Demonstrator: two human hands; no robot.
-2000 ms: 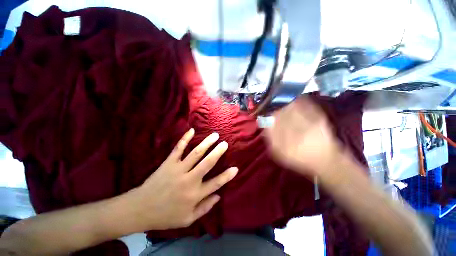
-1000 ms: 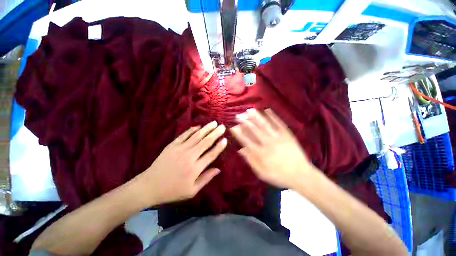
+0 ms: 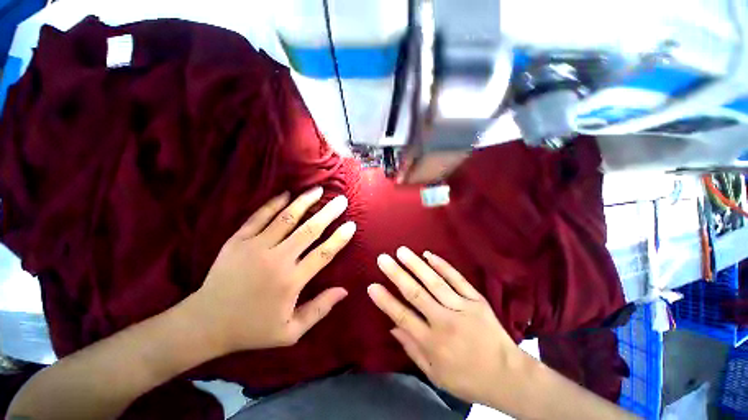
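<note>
A dark wine-red garment [image 3: 164,164] is spread over the machine table, heaped at the left and smoother at the right. A gathered seam [image 3: 351,182] runs down from the presser foot area [image 3: 369,156], bright red under the lamp. The sewing machine head [image 3: 353,66] stands above it. My left hand [image 3: 275,275] lies flat on the cloth left of the seam, fingers apart. My right hand [image 3: 443,328] lies flat on the cloth right of the seam, lower down, fingers slightly apart. A small white label [image 3: 119,51] shows at the upper left of the garment.
Blue plastic baskets [image 3: 705,308] are at the right, below the table edge. Orange and dark cords or tools [image 3: 722,197] lie at the far right. A small white piece [image 3: 435,195] shows below the machine head. My grey-clothed lap [image 3: 353,399] is at the bottom.
My right hand, blurred near the machine two seconds ago, now rests lower on the cloth. My left hand is still on the cloth, slightly shifted. The view has moved closer to the machine since one second ago.
</note>
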